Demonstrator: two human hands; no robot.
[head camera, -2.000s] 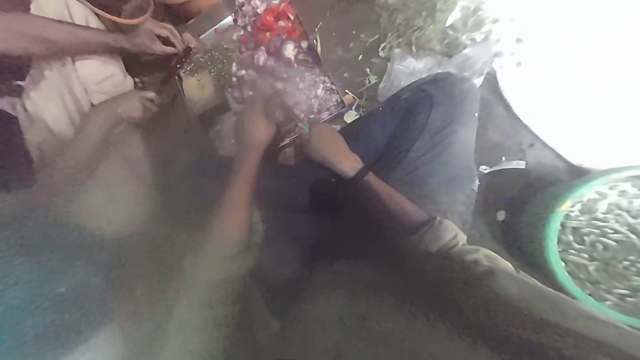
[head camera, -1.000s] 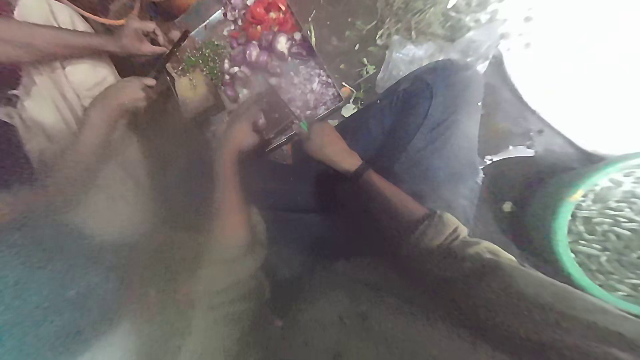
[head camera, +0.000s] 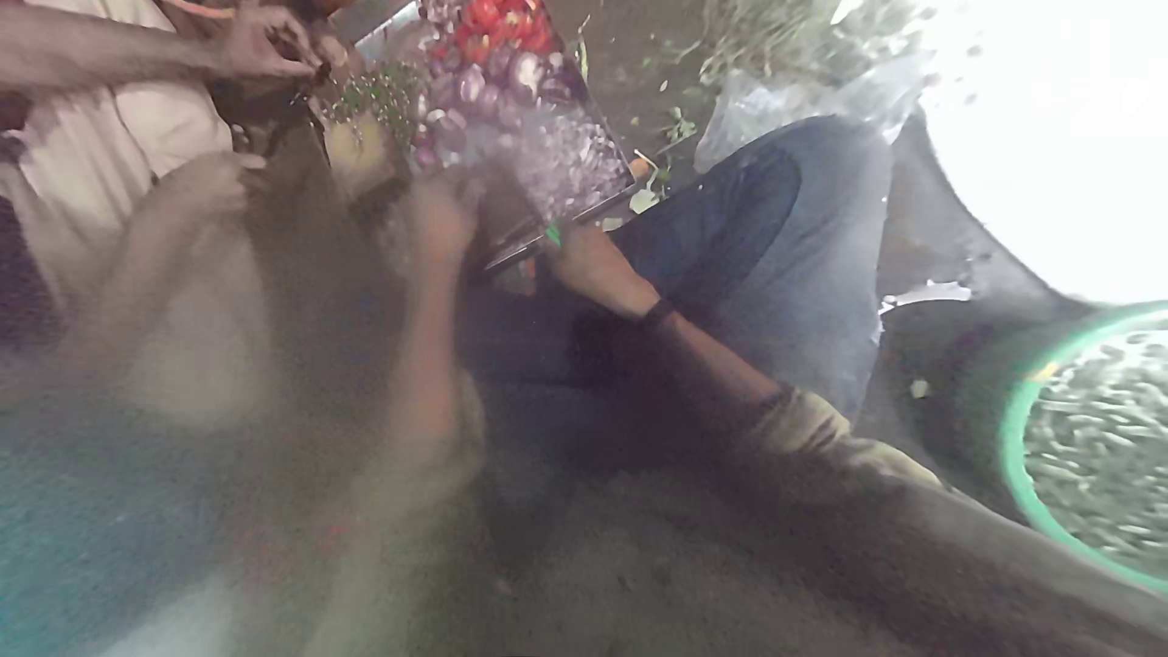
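My right hand (head camera: 598, 269), with a dark band at the wrist, is closed around a knife whose green handle end (head camera: 552, 234) shows at the fingers; its blade is blurred over the near part of a metal tray (head camera: 620, 193). To its left, my left hand (head camera: 443, 219) is blurred at the tray's near left side, and whether it holds anything is unclear. Chopped onion (head camera: 575, 160) lies at the tray's near right. Peeled purple onions (head camera: 488, 91) are heaped beyond it, and red tomatoes (head camera: 502, 27) lie at the far end.
Another person's hands (head camera: 269, 46) are at the upper left, beside green herbs (head camera: 374, 96). A clear plastic bag (head camera: 776, 109) lies beyond my bent knee. At the right is a green-rimmed round container (head camera: 1015, 438) of small pale pieces. Plant scraps (head camera: 677, 123) litter the floor.
The other person's dark blade, plain one second ago, is now hard to make out between their hands. My right hand stays at the tray's near edge.
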